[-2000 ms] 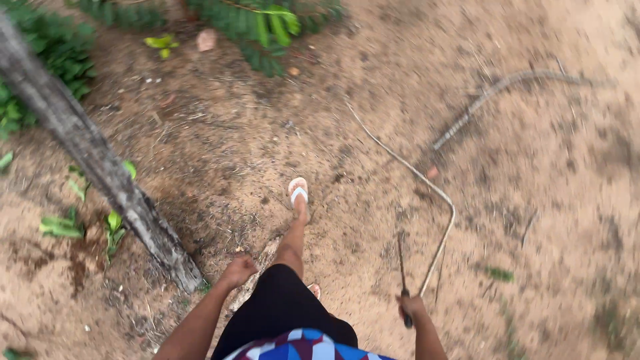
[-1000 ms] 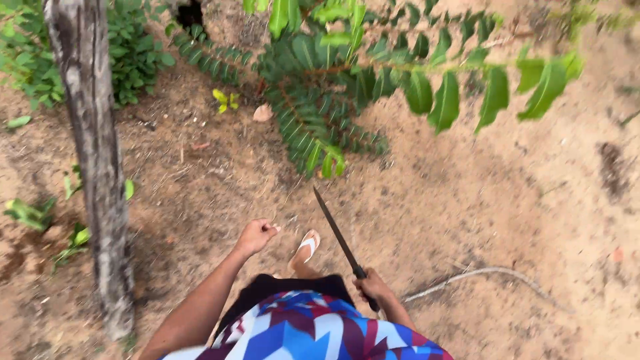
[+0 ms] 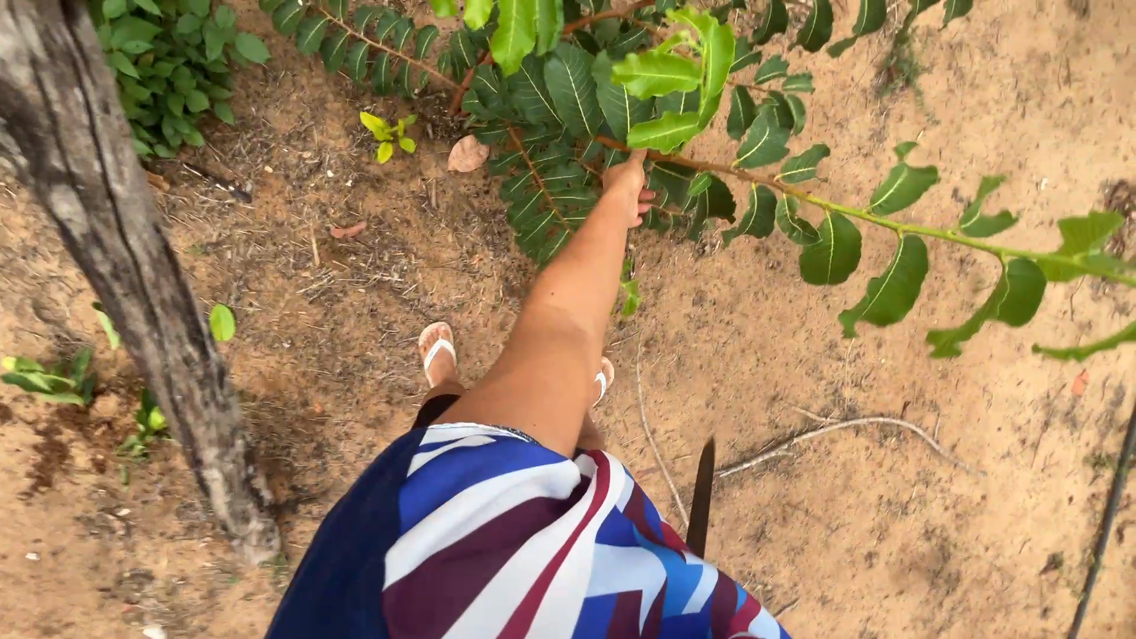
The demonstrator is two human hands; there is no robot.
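My left hand [image 3: 628,188] is stretched forward at the upper middle, with thumb and fingers around the reddish stem of a leafy branch [image 3: 710,166]. Its leaves partly surround the hand. The branch runs right from there, turning green toward its tip. The dark blade of a long knife [image 3: 701,501] sticks up beside my patterned shirt at the lower right; its handle is hidden. My right hand is out of sight behind the shirt.
A weathered wooden post [image 3: 133,257] leans at the left, by a green bush [image 3: 173,71]. A dry curved stick [image 3: 852,424] lies on sandy ground at the right. A dark thin hose or pole [image 3: 1105,532] crosses the right edge. My feet wear white flip-flops [image 3: 439,351].
My left hand has moved forward from near my body to the branch and taken hold of it. My right hand, earlier seen holding the knife, has gone out of sight.
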